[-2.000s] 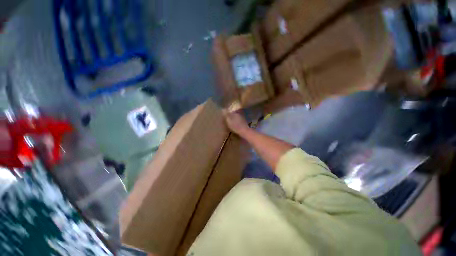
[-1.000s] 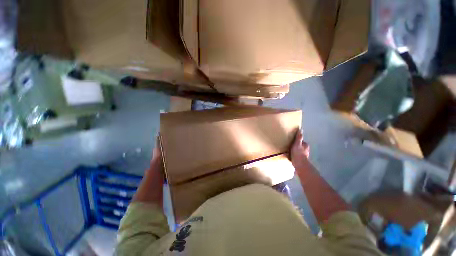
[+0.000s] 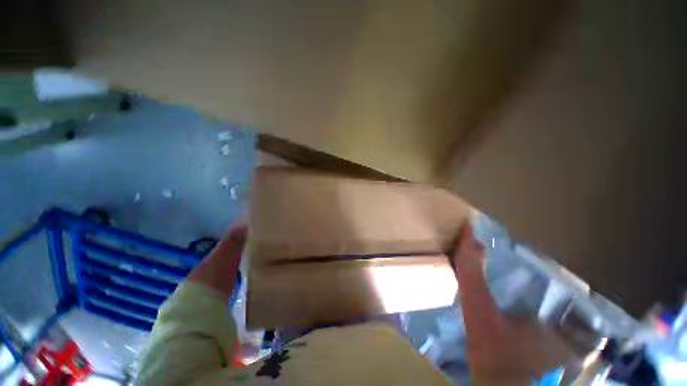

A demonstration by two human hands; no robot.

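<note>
A brown cardboard carton [image 3: 350,215] is held in front of my body, its long sides running left to right, with a dark seam between its panels. My left hand [image 3: 230,256] is at its left end, fingers partly hidden behind the edge. My right hand [image 3: 472,260] grips its right end, slightly blurred. A bright patch of light lies on its near panel.
Large blurred brown cartons [image 3: 301,75] fill the top and upper right, just beyond the held carton. A blue tubular trolley [image 3: 128,268] stands lower left on the grey floor, with a red object [image 3: 60,362] near it. A green box [image 3: 45,105] is upper left.
The view has moved closer to the large cartons, which loom bigger. Both hands still hold the carton, now a little more level. Two seconds ago only one hand showed on it.
</note>
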